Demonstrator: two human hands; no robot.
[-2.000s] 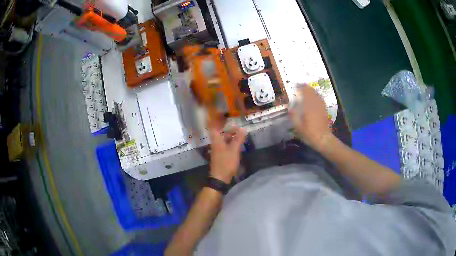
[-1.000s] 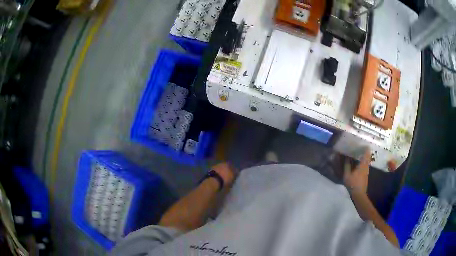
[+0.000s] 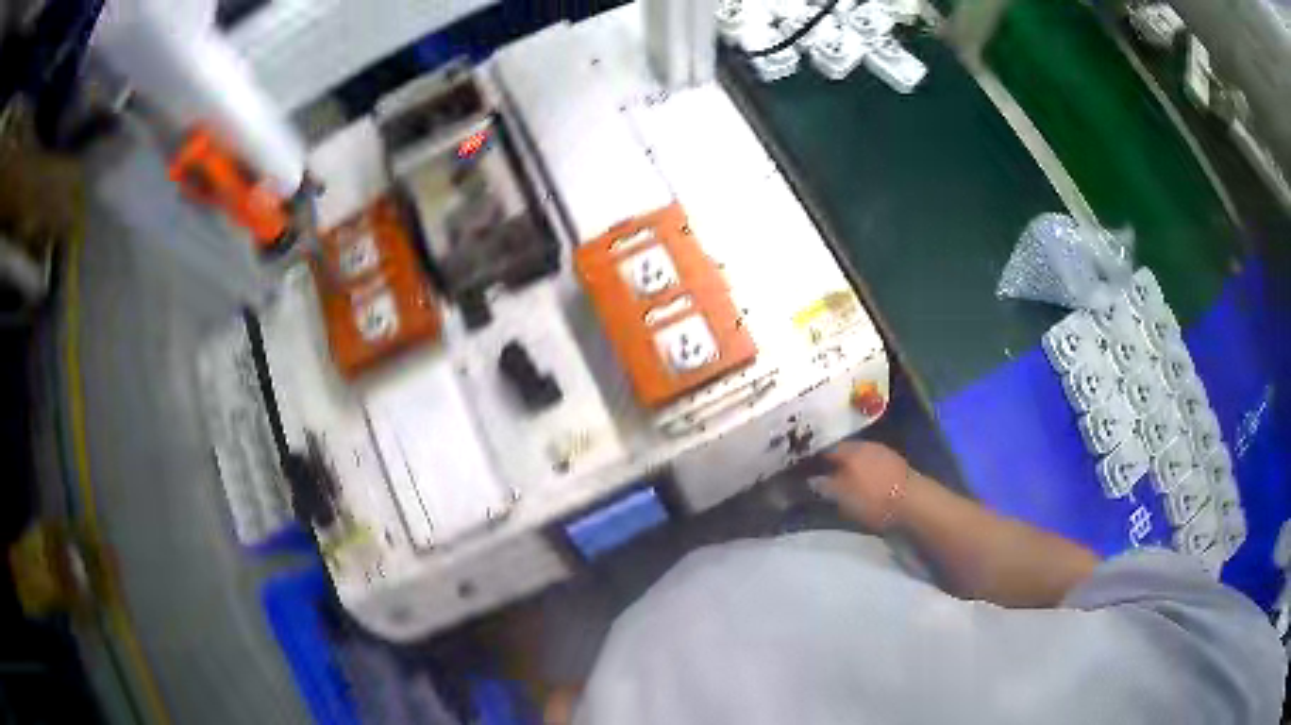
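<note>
The right orange fixture lies with its lid closed on the white machine bed, and two white socket units show through its openings. The left orange fixture also holds two units under its closed lid. My right hand is at the machine's front right edge, just below the red button; its fingertips are blurred and I cannot tell what they touch. Only a small blurred part of my left hand shows at the bottom edge, beside my grey shirt.
The driver head is at the left fixture's upper left. A dark feeder block stands between the fixtures. Socket units stand in rows on the blue mat, beside a clear plastic bag. More units lie on the green mat.
The view has swung right. The right fixture's lid was open two seconds ago and is now closed. My left hand has dropped to the bottom edge; my right hand remains near the machine's front.
</note>
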